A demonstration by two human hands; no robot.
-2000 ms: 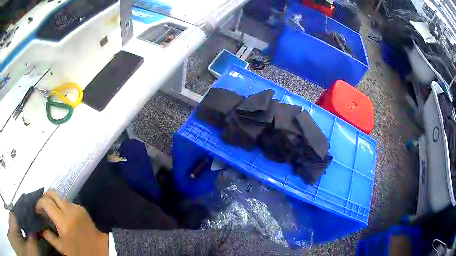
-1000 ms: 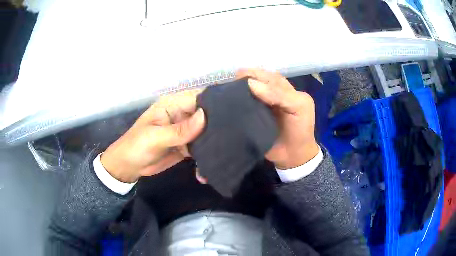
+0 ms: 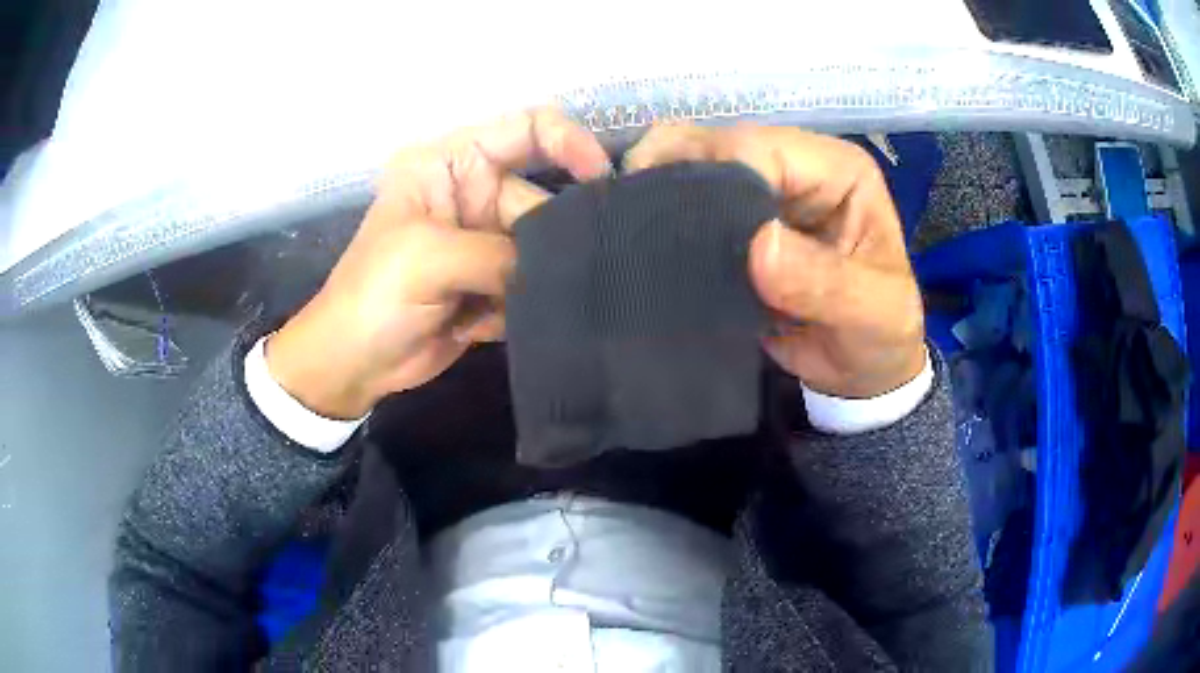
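A dark grey rib-knit cuff piece (image 3: 638, 316) hangs between my hands over my lap, near the table's front edge. It is roughly square, with fine upright ribs and a faint line down its middle. My left hand (image 3: 428, 256) holds its left side, with fingers partly behind the fabric and fingertips at the top edge. My right hand (image 3: 836, 263) pinches its upper right side, thumb in front and fingers behind. The fingers behind the fabric are hidden.
The white table (image 3: 395, 66) curves across the top, with a measuring tape (image 3: 842, 90) along its edge. A flat black rectangle, likely a phone (image 3: 1046, 19), lies at the upper right. Dark finished cuffs (image 3: 1125, 394) lie on a blue crate (image 3: 1053, 526) at the right. A red object (image 3: 1182, 539) is beyond.
The view has swung from the crates to my lap. Since one second ago, the cuff piece has turned from a tilted, bunched shape to a flatter, squarer one, with its ribs showing.
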